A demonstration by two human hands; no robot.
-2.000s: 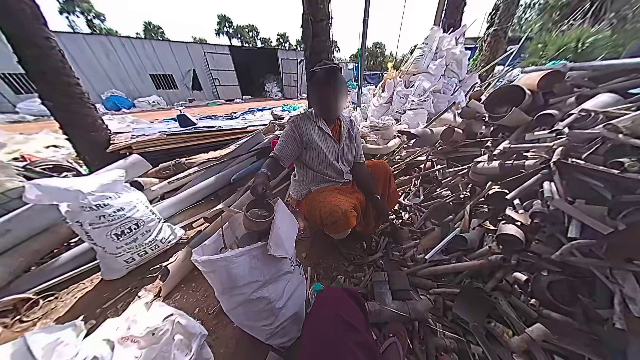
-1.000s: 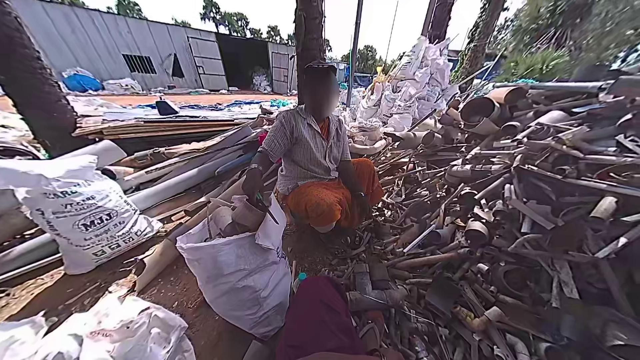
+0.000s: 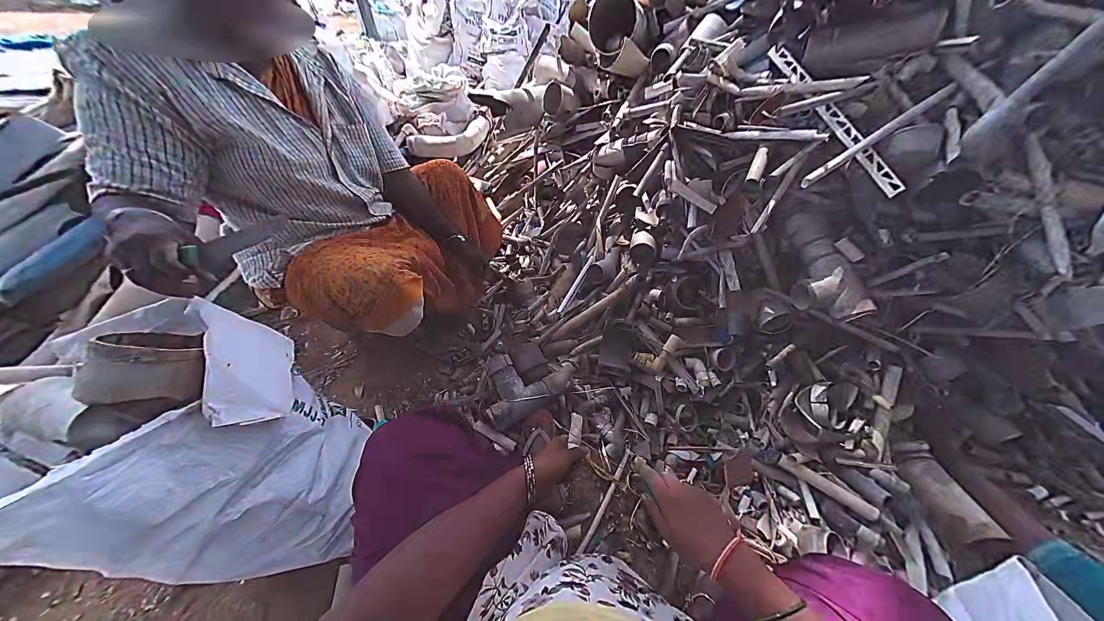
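My left hand point(image 3: 555, 461), with bangles at the wrist, is low in the middle of the view beside a short pale pipe piece point(image 3: 575, 429); whether its fingers grip that piece is unclear. My right hand point(image 3: 681, 511), with a pink band at the wrist, reaches over the scrap just to the right, and its fingertips are near thin strips. What it holds, if anything, cannot be made out. A thin pale stick point(image 3: 604, 504) lies between the two hands. Plastic pipe scraps point(image 3: 664, 354) are heaped around and beyond them.
At the left a white woven sack point(image 3: 216, 492) holds curved pipe pieces point(image 3: 142, 366). Behind it squats a person point(image 3: 250, 147) in a striped shirt and orange cloth, one hand near the sack. White sacks point(image 3: 448, 86) stand at the back. Long pipes point(image 3: 1044, 82) lie at the upper right.
The view has tilted down toward the scrap heap. Both my hands are now in sight, low in the middle; the earlier frames do not show them.
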